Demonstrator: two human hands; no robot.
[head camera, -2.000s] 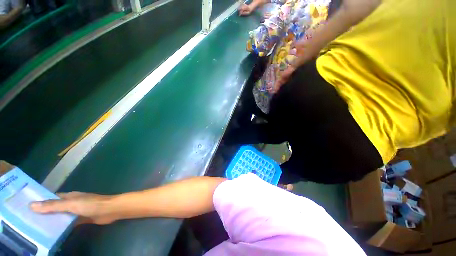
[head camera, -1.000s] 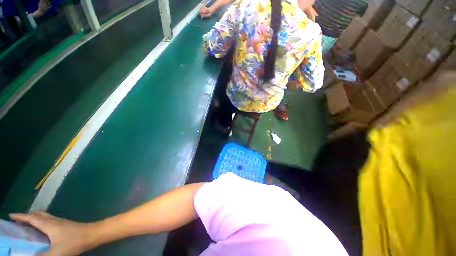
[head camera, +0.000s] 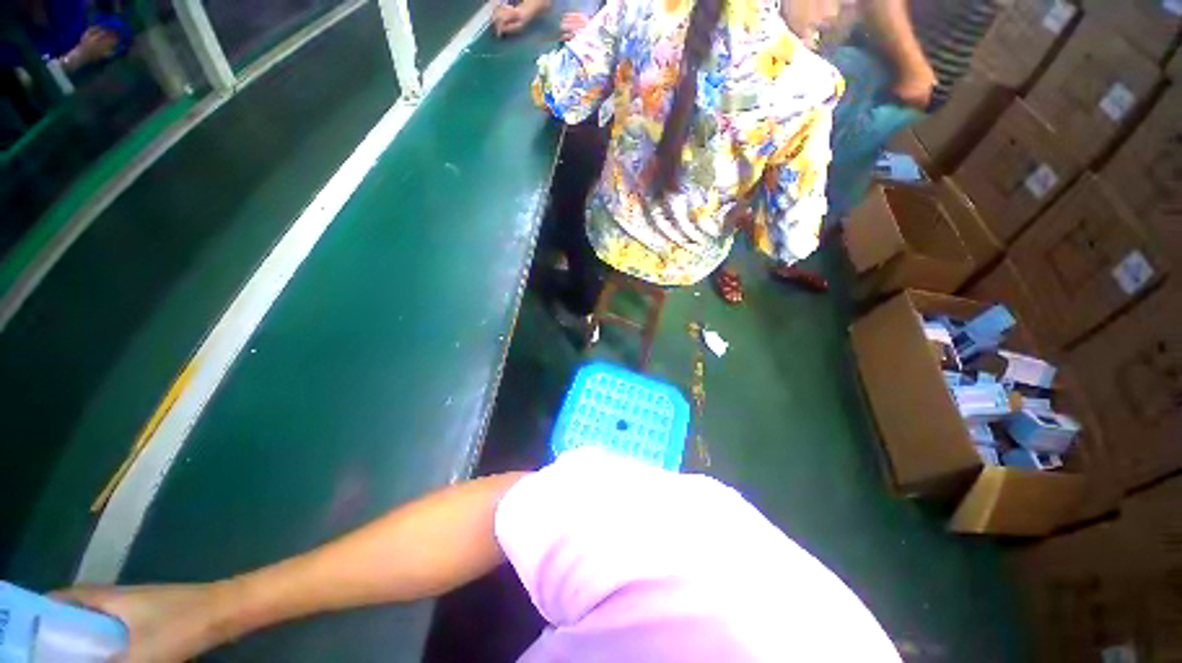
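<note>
A light blue and white retail box (head camera: 55, 629) shows at the bottom left corner, cut off by the picture's edge. My right hand (head camera: 145, 619) is on its right end and grips it, with fingers going behind the box; the fingertips are hidden. My right arm reaches across the green bench from a pink sleeve. My left hand is not in view.
The green bench (head camera: 376, 298) has a white edge strip (head camera: 279, 266) with a yellow strip (head camera: 149, 434). A blue stool (head camera: 622, 412) stands right of it. A person in a flowered shirt sits ahead. A bulk carton (head camera: 914, 415) holds blue-white boxes; brown cartons (head camera: 1024, 168) are stacked behind.
The person in yellow has moved out of view to the right, uncovering the floor and bulk carton. My right hand and the box have shifted down and left in the picture.
</note>
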